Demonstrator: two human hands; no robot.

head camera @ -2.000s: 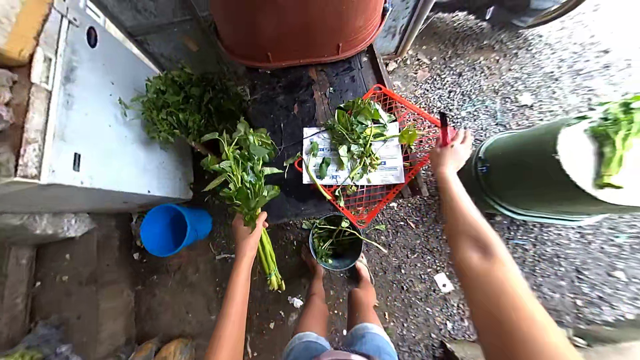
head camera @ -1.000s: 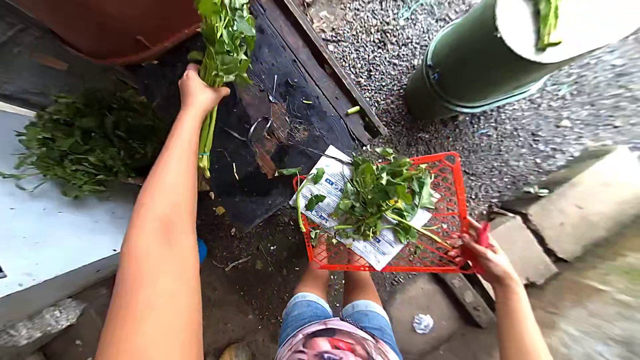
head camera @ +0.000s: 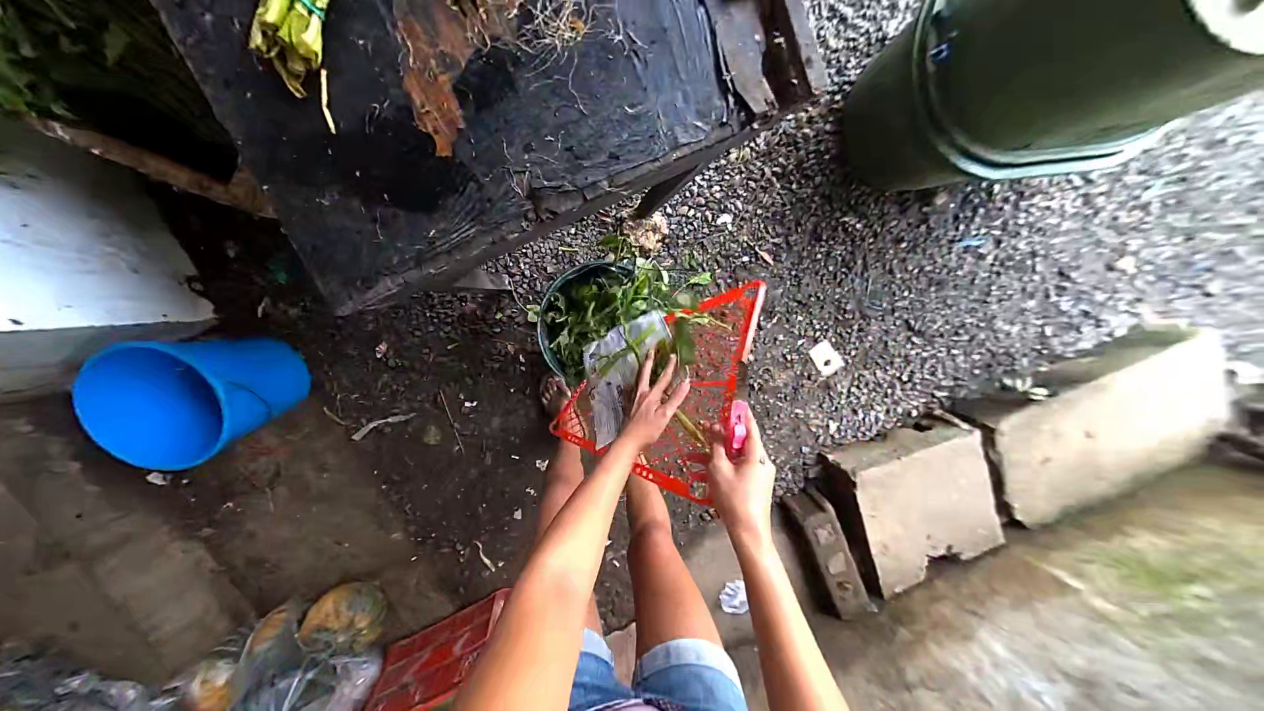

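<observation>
A red plastic mesh tray [head camera: 703, 395] is tilted over a dark bucket [head camera: 549, 341] on the ground. Leafy green trimmings [head camera: 602, 311] fill the bucket's mouth and reach over the tray's far edge. My right hand [head camera: 743, 479] grips the tray's near right side together with a pink-handled tool [head camera: 738, 429], its blade not visible. Fingers spread, my left hand [head camera: 654, 405] rests on the printed paper sheet [head camera: 614, 380] and the greens at the tray. On the black-covered table [head camera: 592, 128] lie tied green stems [head camera: 291, 39], cut off by the frame's top edge.
A blue bucket [head camera: 163, 405] lies on its side at the left. Concrete blocks [head camera: 923, 499] line the right, below a large green bin [head camera: 1027, 89]. Near my legs are a red crate [head camera: 434, 657] and bagged round produce [head camera: 341, 617]. More dark greens [head camera: 89, 59] sit at upper left.
The left hand has let go of the bunch of greens and come to the tray. The tray, flat on the table two seconds ago, is now tipped over the bucket. The view has shifted.
</observation>
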